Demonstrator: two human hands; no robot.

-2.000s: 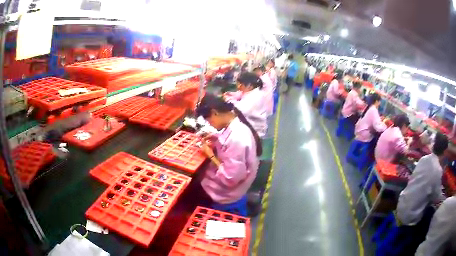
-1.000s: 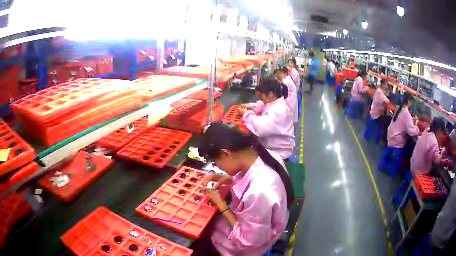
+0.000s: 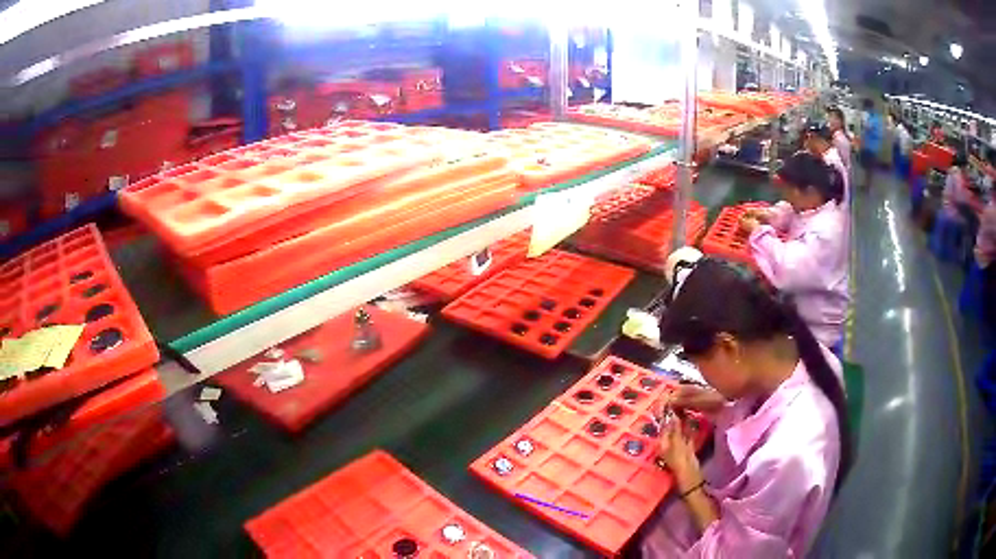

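Note:
Neither of my hands is in view. Nearest in front of me, a red-orange watch tray [image 3: 371, 508] lies on the dark green bench, cut off by the bottom edge, with a few watch heads [image 3: 405, 547] in its pockets. Beyond it, a seated worker in a pink smock [image 3: 770, 459] bends over another watch tray [image 3: 535, 453]. That tray holds dark and light watch heads and a thin purple stick [image 3: 552, 506]. The worker's hands [image 3: 679, 420] are together at the tray's right side; what they hold is too small to tell.
Stacked red trays [image 3: 328, 207] stand on a green-edged shelf [image 3: 437, 257] above the bench. More trays with a yellow paper [image 3: 42, 347] are at the left. A metal post [image 3: 686, 131] rises mid-view. Seated workers line the grey aisle [image 3: 901, 437] at the right.
The view has turned left and come closer to the bench. The worker and aisle have shifted right, the shelf stack looks larger, and the near tray sits further right and lower.

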